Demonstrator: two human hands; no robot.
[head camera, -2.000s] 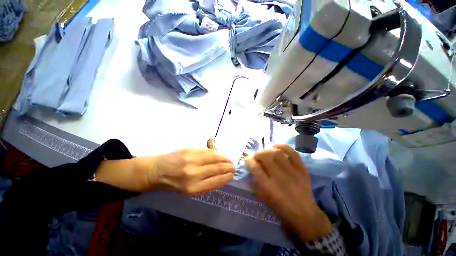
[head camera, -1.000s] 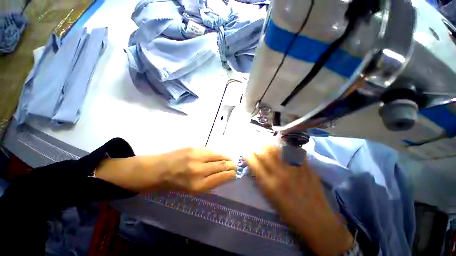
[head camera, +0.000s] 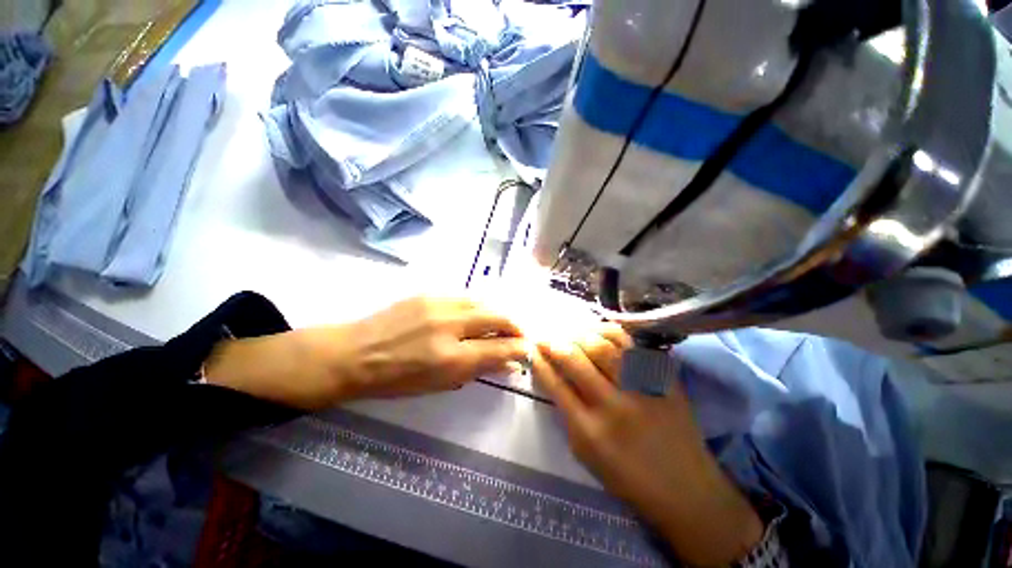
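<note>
A loose light blue garment piece (head camera: 827, 416) drapes over the table to the right of the needle area. Its edge runs in under my fingers, where bright glare hides the detail. My left hand (head camera: 427, 350) lies flat on the bed with its fingertips at the glare, just in front of the needle. My right hand (head camera: 621, 416) lies palm down beside it, fingers on the bed by the dark ribbed knob (head camera: 646, 369). I cannot tell whether either hand grips cloth. The presser foot is lost in glare below the sewing machine head (head camera: 710, 144).
Flat blue strips (head camera: 128, 183) lie at the left of the table. A tied blue garment bundle (head camera: 377, 111) with a white label (head camera: 421, 66) lies behind the needle. A ruler strip (head camera: 444, 483) runs along the front edge. A dark tray (head camera: 960, 510) is at lower right.
The view has shifted closer to the machine head. Both hands have moved up to the needle area, and the right hand's fingers now lie flat near the left fingertips. The small gathers are no longer visible.
</note>
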